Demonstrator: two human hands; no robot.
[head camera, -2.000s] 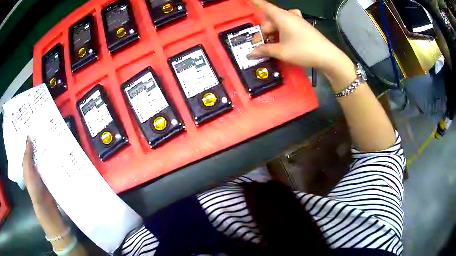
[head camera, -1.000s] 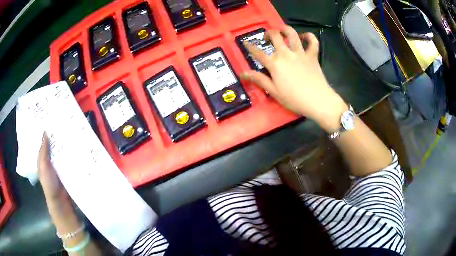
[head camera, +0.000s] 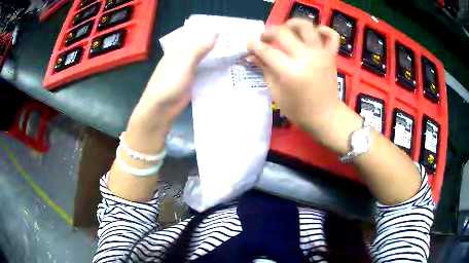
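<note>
My left hand (head camera: 177, 77) holds the label strip (head camera: 231, 128), a wide white paper band that hangs toward my lap. My right hand (head camera: 301, 67) is at the strip's upper right edge, fingers bent, beside a printed label (head camera: 248, 77) with fine black print. Whether its fingertips grip the label is hidden by the hand and blur. The red foam tray (head camera: 313, 151) lies to the right, partly behind my right hand. Black electronic units sit in its pockets; a near-row unit (head camera: 370, 112) bears a white label, and a far-row unit (head camera: 374, 50) shows a dark panel and gold disc.
Another red tray (head camera: 97, 67) with black units lies at the upper left on the dark green bench (head camera: 110, 97). A red object (head camera: 33, 126) stands on the floor at the left, near a yellow floor line. A white line runs along the bench at the far right.
The view has swung left, so the tray now lies at the right. My right hand has left the tray's end unit and come to the strip. The strip is now in mid-view.
</note>
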